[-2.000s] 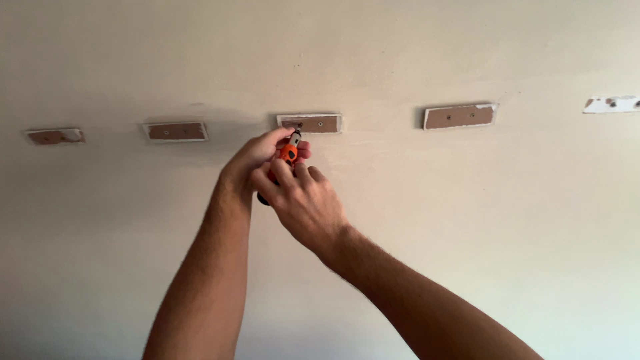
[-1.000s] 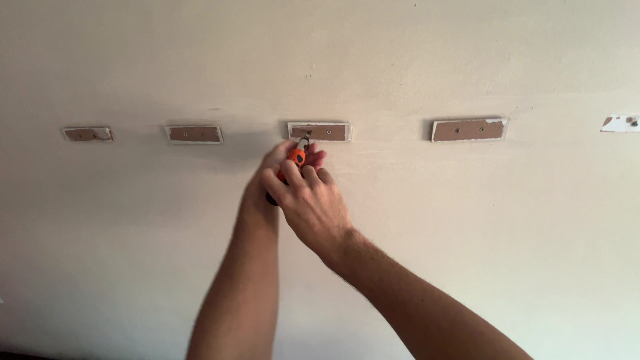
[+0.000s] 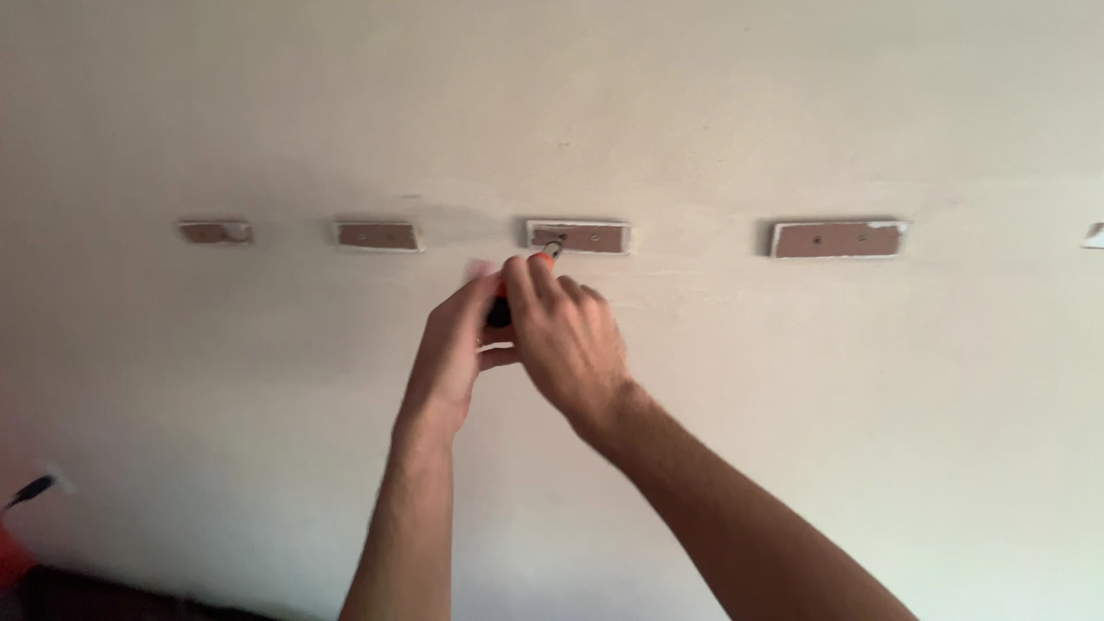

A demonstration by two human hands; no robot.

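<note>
My right hand point(image 3: 569, 336) is closed around an orange and black hand tool point(image 3: 500, 310), most of it hidden by my fingers. The tool's metal tip point(image 3: 553, 248) meets or lies just in front of the left screw or hole in a brown rectangular patch with a pale rim point(image 3: 580, 238) on the wall. My left hand point(image 3: 457, 332) is at the tool's dark handle end, its fingers partly blurred and partly hidden; whether it grips the handle is unclear.
More brown patches run along the pale wall point(image 3: 776, 388): two at left point(image 3: 377, 235) point(image 3: 203, 231), one larger at right point(image 3: 837, 240), and a pale piece point(image 3: 1095, 236) at the right edge. A black plug point(image 3: 33, 491) sits in a socket at lower left, above a dark surface point(image 3: 103, 595).
My left hand has moved back from the tool's front toward its dark handle end. My right hand stays on the tool at the same patch. The view has shifted, showing the plug at lower left.
</note>
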